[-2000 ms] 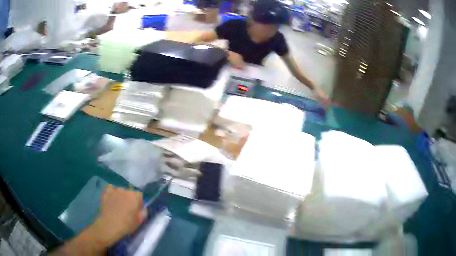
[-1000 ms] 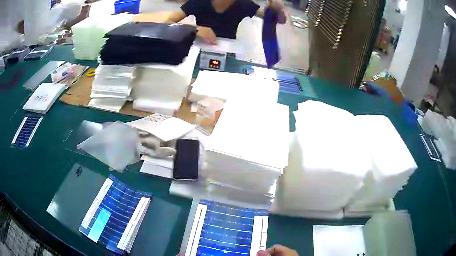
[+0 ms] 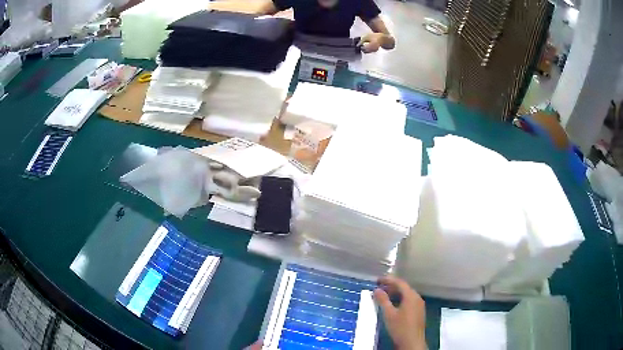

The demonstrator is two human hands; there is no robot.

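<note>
A blue cell sheet (image 3: 320, 314) with pale lines and white side strips lies directly before me on a grey-bordered base sheet (image 3: 273, 290). My right hand (image 3: 404, 316) is at its upper right corner, thumb and fingertips on the edge. Only a sliver of my left hand (image 3: 257, 345) shows at the bottom edge, by the sheet's lower left side; its grip is hidden. A slightly curled pile of blue cell sheets (image 3: 169, 279) lies at left on a clear sheet (image 3: 102, 247).
Tall white film stacks (image 3: 471, 212) and a flatter white stack (image 3: 365, 184) stand beyond. A smartphone (image 3: 274, 205), crumpled plastic film (image 3: 171, 179) and a pale green block (image 3: 540, 325) lie nearby. Black sheets (image 3: 229, 37) top far stacks. A person (image 3: 328, 20) stands across the bench.
My left hand has gone from above the cell pile to the bottom edge. A blue cell sheet now lies on the base sheet. My right hand has moved up along its right edge.
</note>
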